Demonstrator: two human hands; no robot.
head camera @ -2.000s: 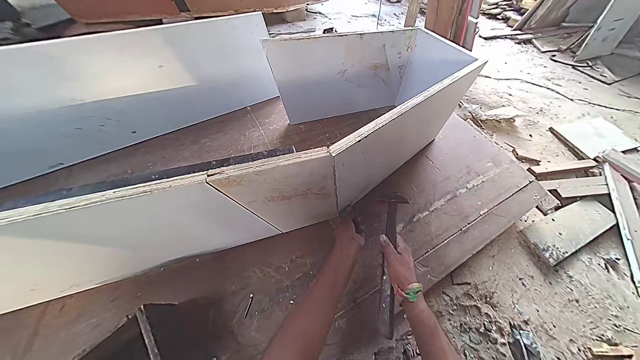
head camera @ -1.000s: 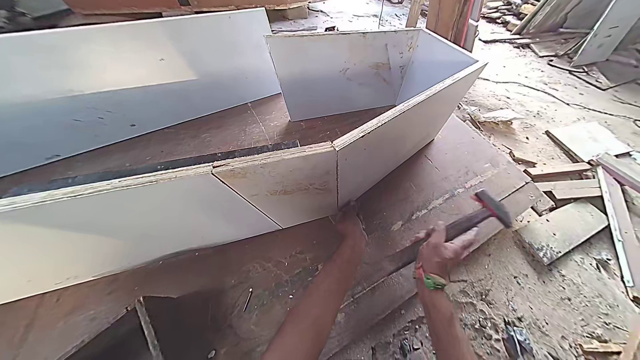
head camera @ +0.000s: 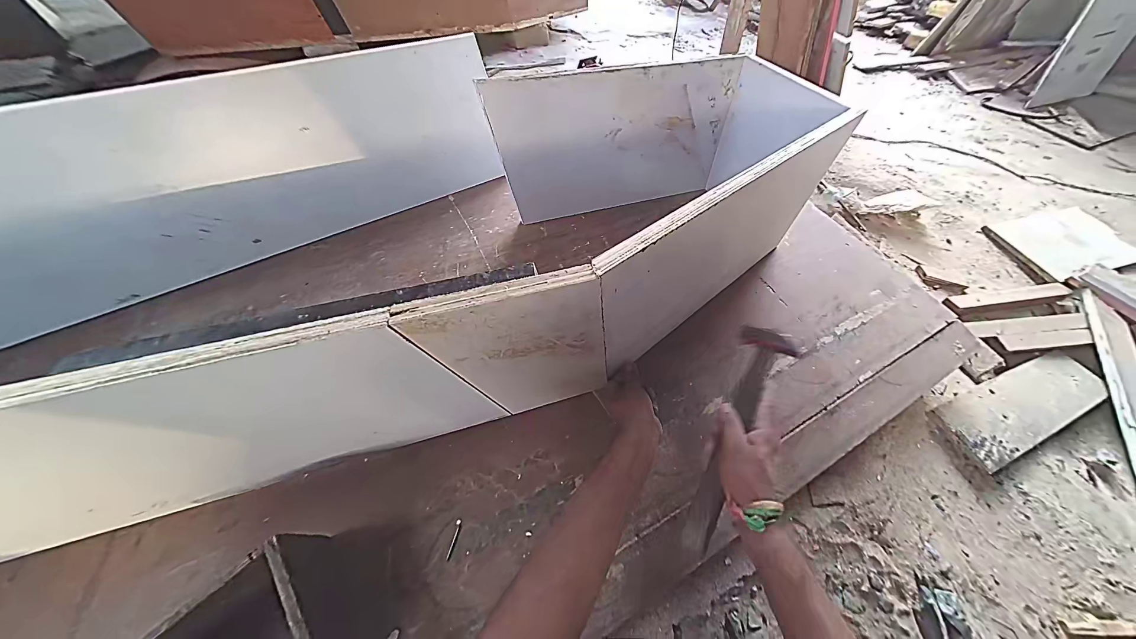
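My left hand (head camera: 632,401) is at the lower edge of the white-faced plywood panels, by the joint between the small middle panel (head camera: 506,342) and the right panel (head camera: 728,231). Its fingertips are hidden, so whether they pinch anything cannot be told. My right hand (head camera: 747,453), with a green band at the wrist, grips a blurred hammer (head camera: 750,390), its head raised and pointing away from me. The long left panel (head camera: 231,426) stands on edge beside the middle one. All rest on a brown board surface (head camera: 852,293).
A long white panel (head camera: 240,169) and a shorter one (head camera: 612,142) stand behind. A thin dark rod-like piece (head camera: 454,540) lies on the boards near me. Wood offcuts (head camera: 1021,413) are scattered on the dusty ground at right. A dark angular piece (head camera: 286,586) is at lower left.
The hammer swung out to the right, then came back nearer my left hand. My left hand has stayed at the panel joint.
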